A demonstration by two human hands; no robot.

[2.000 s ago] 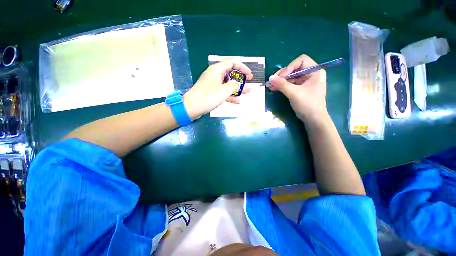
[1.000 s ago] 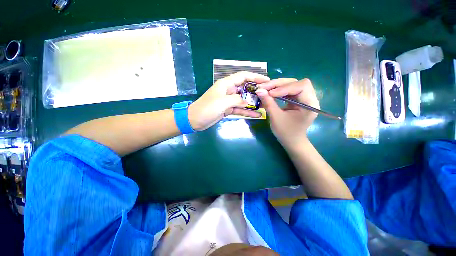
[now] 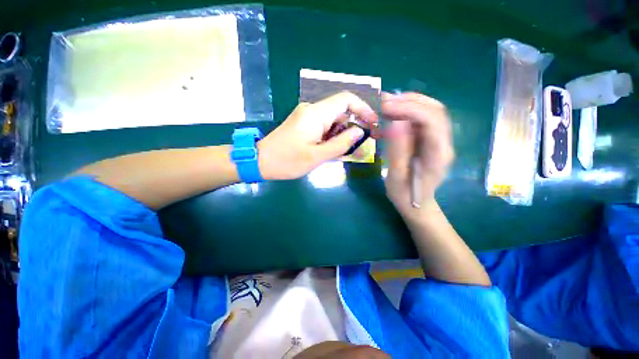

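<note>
My left hand [image 3: 298,144], with a blue wristband, holds a small dark electronic module [image 3: 358,140] between thumb and fingers, partly hidden by them. My right hand [image 3: 419,140] is motion-blurred just right of it, with the tweezers [image 3: 415,184] in it, their shaft pointing down towards the wrist. The tweezers' tips cannot be made out. The adhesive strip sheet [image 3: 339,78], white with dark grey stripes, lies on the bench beneath and behind my left hand, its middle covered.
A cream sheet [image 3: 150,73] in a clear bag lies at left. A long clear bag of strips [image 3: 515,123], a phone [image 3: 556,133] and a translucent bottle [image 3: 599,90] lie at right. A blister tray [image 3: 12,133] is at far left. A blue sleeve [image 3: 616,245] shows at lower right.
The tweezers have turned from pointing right to pointing down towards my wrist. My right hand has drawn slightly away from the module, which is tilted differently and more covered by my left fingers.
</note>
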